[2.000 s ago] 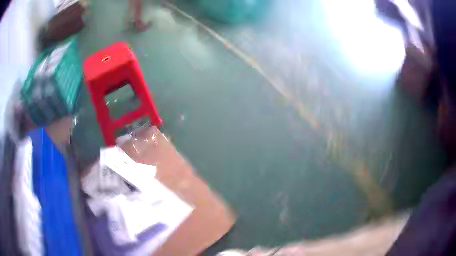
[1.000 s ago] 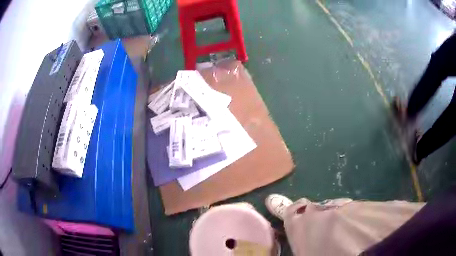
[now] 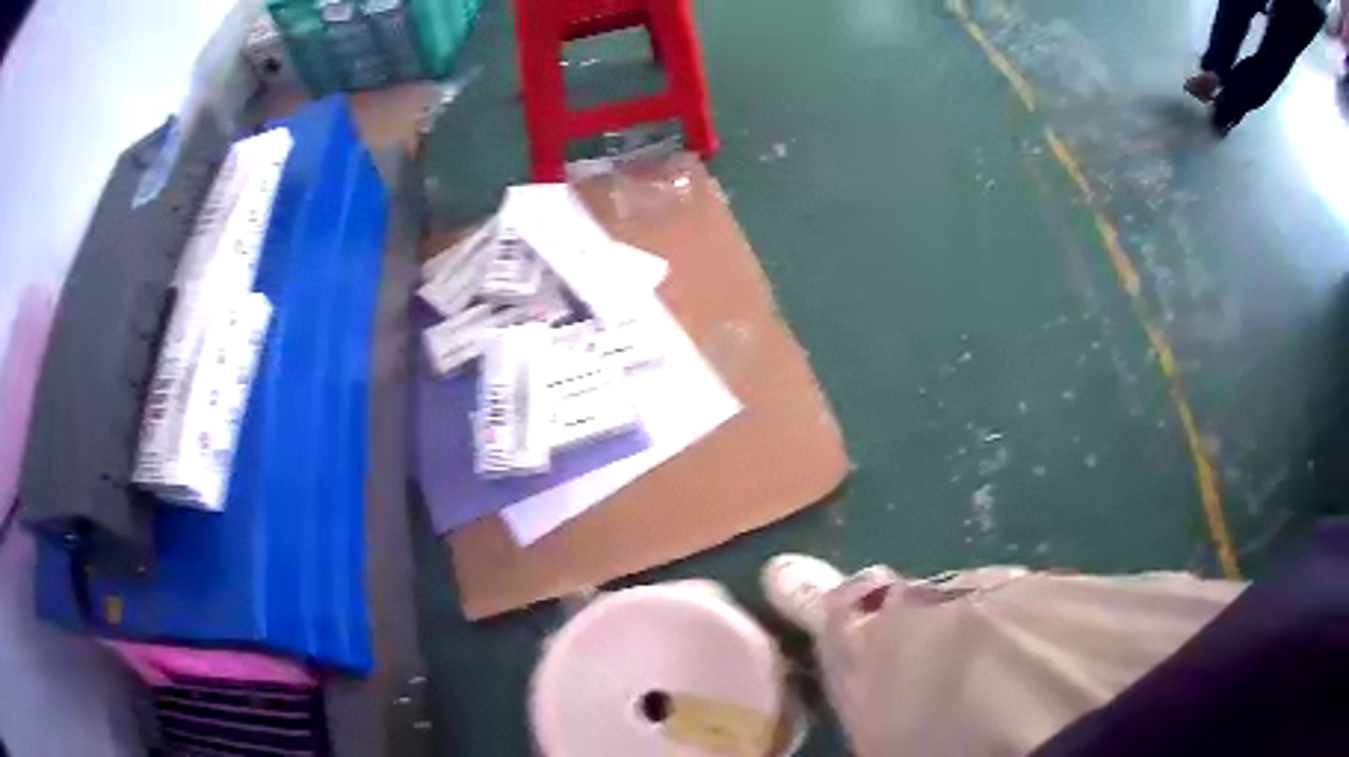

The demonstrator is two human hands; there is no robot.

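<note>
Neither of my hands is in view. Several white product cartons lie loosely piled on lilac and white paper sheets on a flattened brown cardboard on the floor. More white cartons stand in a row on the blue bench machine at the left, against a long dark-grey control box. The picture is somewhat blurred, so the print on the cartons is not readable.
A pale pink round stool is at the bottom centre, beside my shoe and beige trousers. A red stool stands behind the cardboard. A green crate is at the upper left. A person's legs are at the upper right.
The view first swung left and down onto the blue machine and cardboard, then shifted slightly. The other person's legs have moved farther away toward the upper right. The cartons look unchanged since one second ago.
</note>
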